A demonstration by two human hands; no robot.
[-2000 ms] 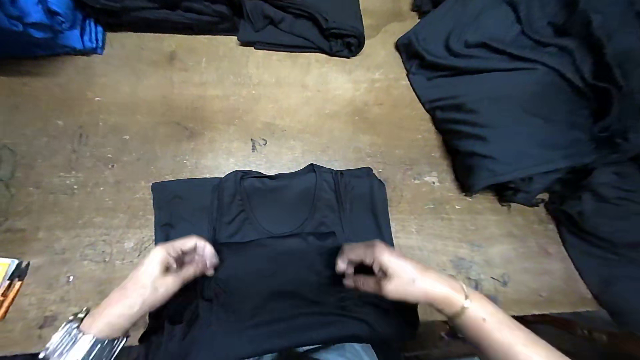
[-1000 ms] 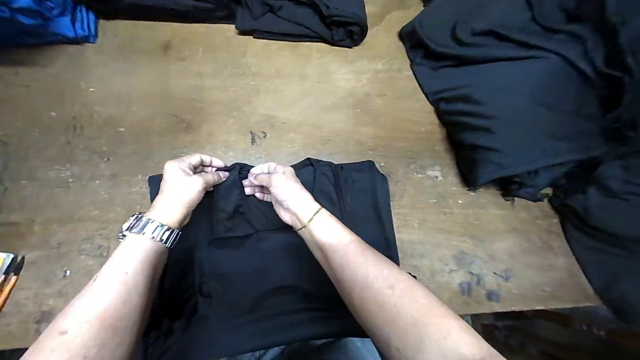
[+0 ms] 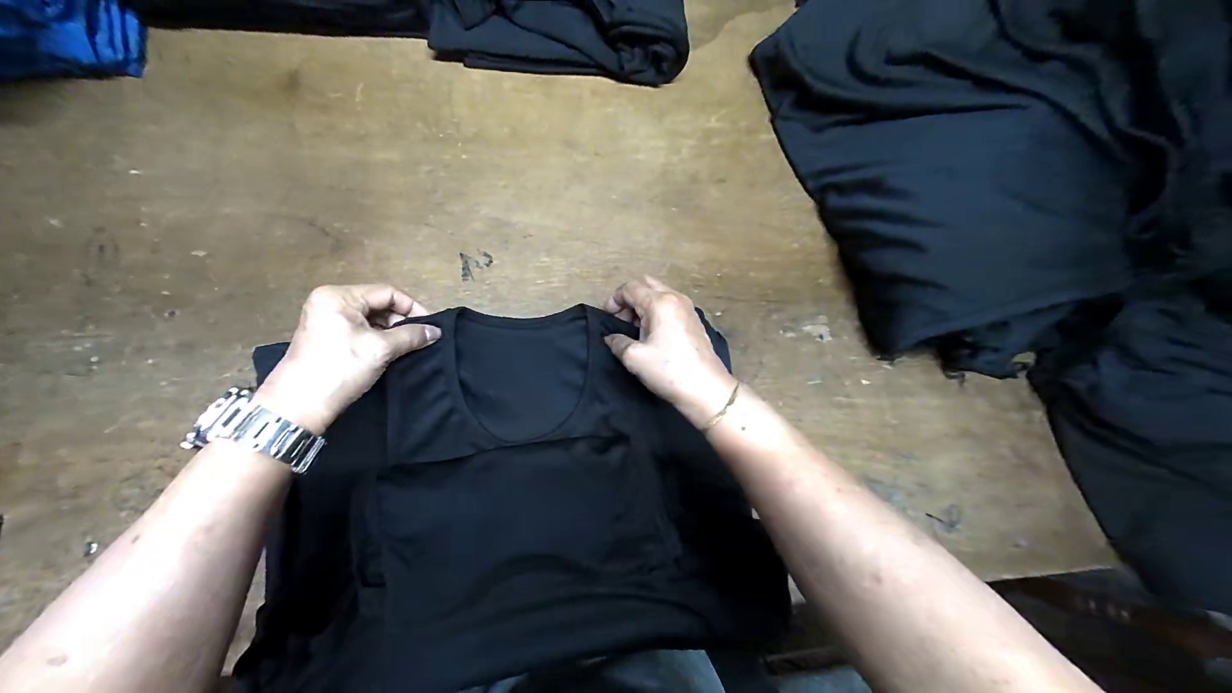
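Observation:
A black scoop-neck shirt (image 3: 520, 520) lies partly folded on the wooden table, its neckline toward the far side and its lower part over the near edge. My left hand (image 3: 351, 346), with a metal watch at the wrist, pinches the left shoulder of the shirt between thumb and fingers. On the other side of the neckline, my right hand (image 3: 664, 342) pinches the right shoulder; a thin bracelet circles that wrist. A folded flap of the black fabric crosses the chest just below the neckline.
The wooden table (image 3: 404, 183) bears dark marks and specks. Loose black fabric (image 3: 962, 192) is heaped along the right side and hangs over the near edge. Folded black garments (image 3: 568, 38) lie at the far edge, with shiny blue fabric (image 3: 67, 38) at the far left.
My right hand has moved from the left part of the neckline to the right shoulder. The neckline, bunched a second ago, is spread open. Both hands were lower, beside the folded flap, two seconds ago.

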